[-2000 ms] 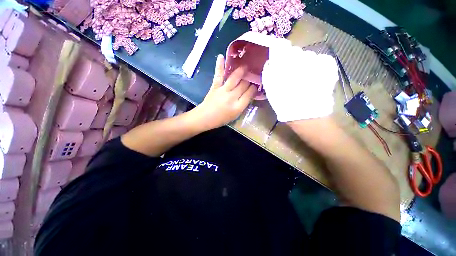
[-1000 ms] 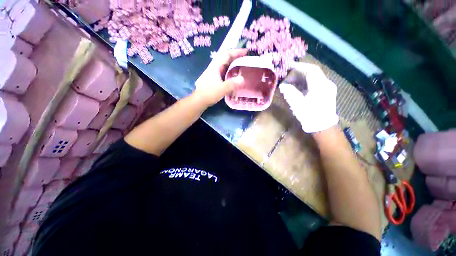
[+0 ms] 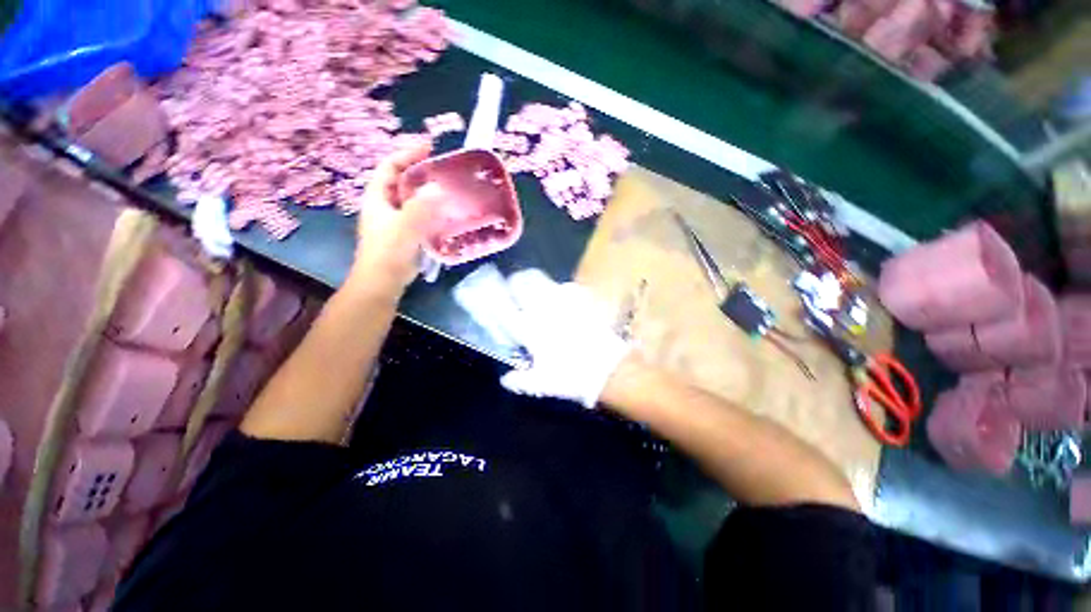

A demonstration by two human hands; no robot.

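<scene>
My bare left hand (image 3: 389,227) holds a pink plastic housing (image 3: 488,201) by its left side, its open side facing me and the deeper pink inside showing. My gloved right hand (image 3: 556,341) is just below and right of the housing, apart from it, over the bench's front edge. Its white fingers are blurred, so whether they hold anything cannot be told. A small dark circuit module (image 3: 748,311) with thin wires lies on the cardboard mat (image 3: 706,395). A thin pointed silvery tool (image 3: 701,255) lies beside it.
A large heap of small pink parts (image 3: 281,102) and a smaller pile (image 3: 565,155) lie behind the housing. Wired boards (image 3: 820,245) and orange-red scissors (image 3: 888,398) are at the mat's right. Pink housings stand right (image 3: 957,281) and left (image 3: 108,389). A blue bin (image 3: 96,42) is back left.
The view has shifted. My right hand was at the housing, then drew off to its right, and is now below it. My left hand has kept the housing and moved it left.
</scene>
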